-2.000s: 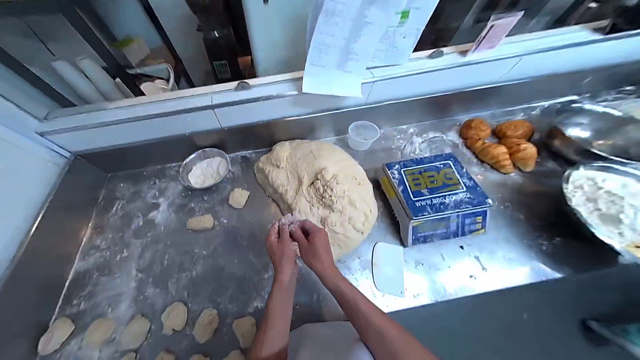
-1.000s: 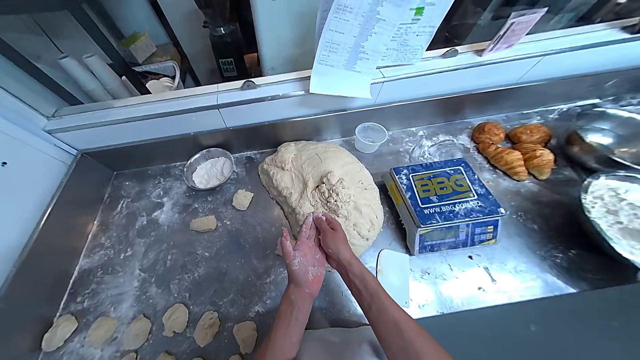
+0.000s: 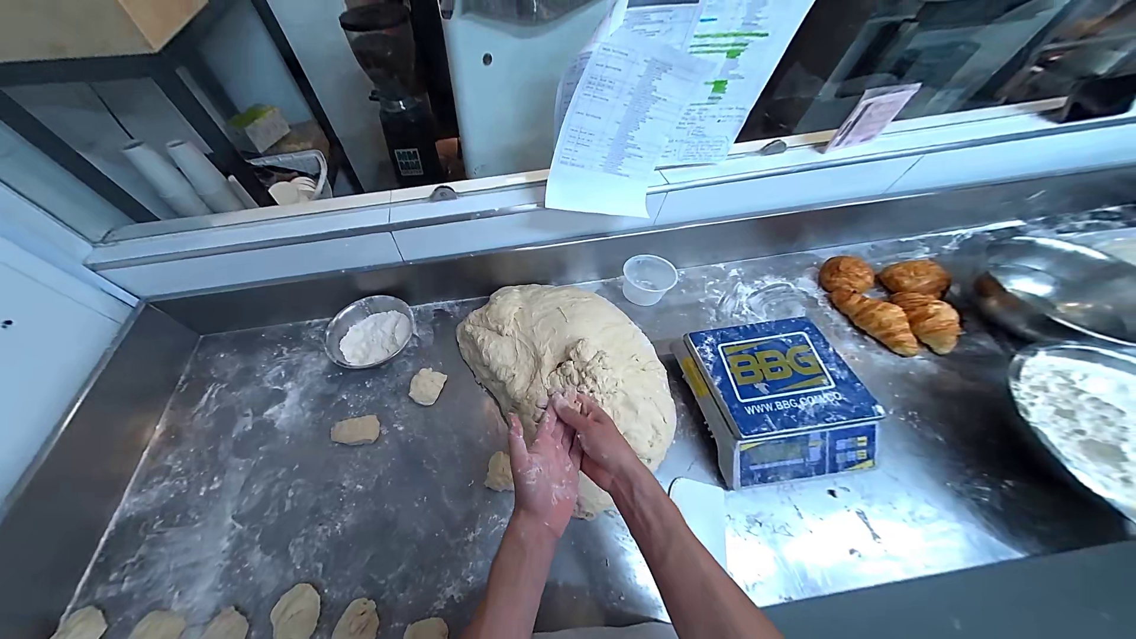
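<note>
My left hand [image 3: 543, 470], palm up and dusted with flour, is over the near edge of a large mound of dough [image 3: 612, 355]. Its fingers are apart and nothing shows in the palm. Against its fingers rests my right hand [image 3: 602, 444], with fingers partly curled; whether anything is between the hands is hidden. A small dough piece [image 3: 500, 471] lies just left of my left hand. Two more, one dough piece [image 3: 428, 387] and another [image 3: 356, 430], lie left of the mound. Flour fills a steel bowl [image 3: 369, 332] behind them.
Several flattened dough pieces [image 3: 295, 611] line the near left. Right of the mound are a blue-topped digital scale [image 3: 785, 390], a white scraper [image 3: 701, 516], croissants [image 3: 874, 321], a steel bowl [image 3: 1065, 284] and a floury bowl [image 3: 1078, 417]. A plastic cup [image 3: 649, 280] stands behind the mound.
Two seconds ago my hands were close together with fingers bunched at the mound's near edge. My left hand has since turned palm up and its fingers have spread.
</note>
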